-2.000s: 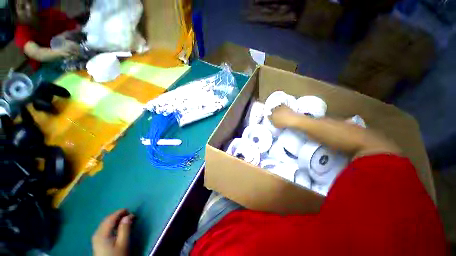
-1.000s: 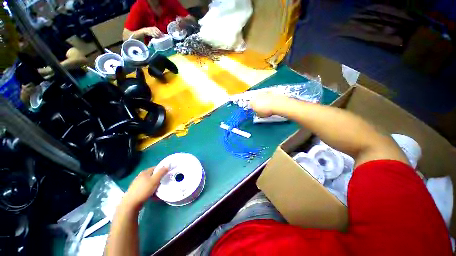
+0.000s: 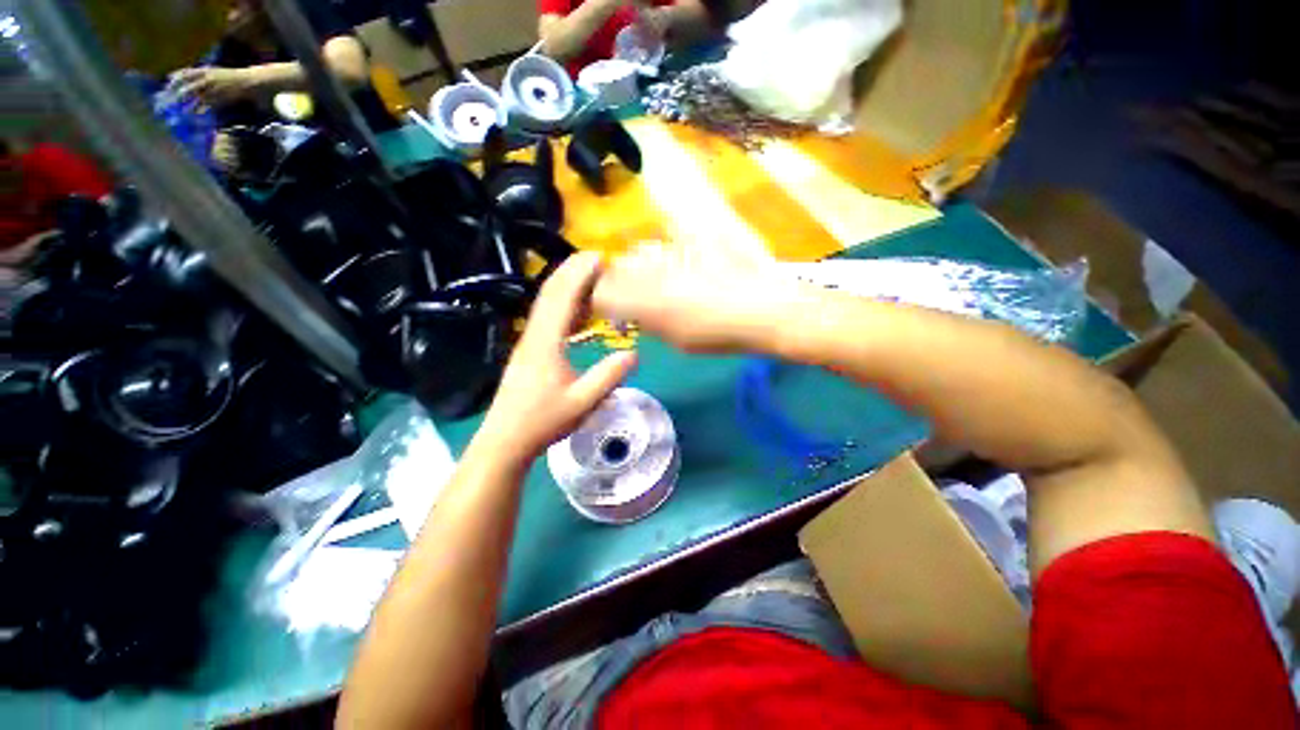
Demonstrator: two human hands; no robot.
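A white round housing [image 3: 616, 456] with a dark centre hole lies on the green bench top, near the bench's front edge. My left hand [image 3: 549, 378] is just above and left of it, thumb and fingers apart, not holding the housing. My right hand [image 3: 670, 297] reaches across so that its fingertips meet or overlap my left fingertips above the far side of the housing. It is blurred, and I cannot tell whether a small part is between the fingers. Blue lead wires [image 3: 777, 414] lie right of the housing, partly under my right forearm.
Black housings [image 3: 456, 342] are piled at left beside a grey metal bar [image 3: 214, 214]. A clear plastic bag with white pieces [image 3: 335, 571] lies front left, another [image 3: 984, 292] at right. An open carton [image 3: 912, 585] holds white housings. Other workers' hands [image 3: 214, 83] show across the bench.
My left hand has let go of the white housing and risen above it. My right hand has moved left from the bag of white pieces to my left hand. The view has turned left.
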